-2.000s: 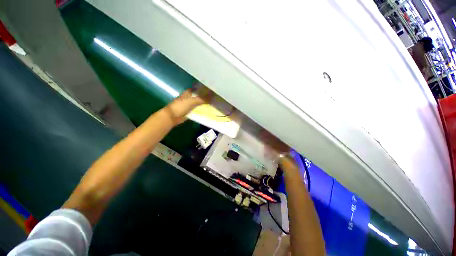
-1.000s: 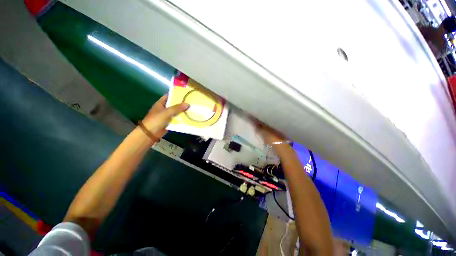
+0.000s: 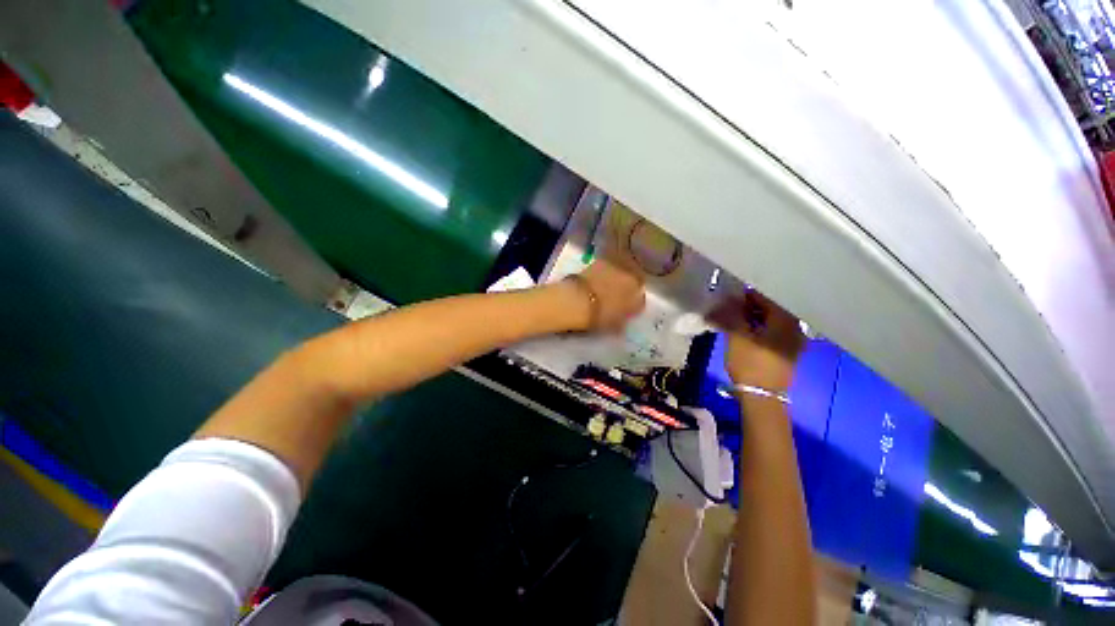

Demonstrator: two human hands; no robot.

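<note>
My left hand (image 3: 611, 300) is blurred over the light top of a boxy instrument (image 3: 569, 351) with red displays; its fingers are unclear. My right hand (image 3: 761, 349) is to its right, under the edge of a white panel, partly in shadow. A small dark item (image 3: 754, 314) shows at its fingers, but a grip cannot be made out. A small white item (image 3: 688, 324) lies between the hands. A yellowish sheet with a dark ring (image 3: 654, 248) is beyond my left hand, partly hidden by the panel.
The large white panel (image 3: 734, 159) hangs across the upper view. A blue sheet with white lettering (image 3: 874, 452) is at the right. A white power strip (image 3: 703, 452) with a cord stands beside the instrument. Dark green bench surface (image 3: 489, 501) is nearest me.
My left hand has let go of the yellow sheet and moved right over the instrument. The sheet now lies further back, near the panel. My right hand has moved right.
</note>
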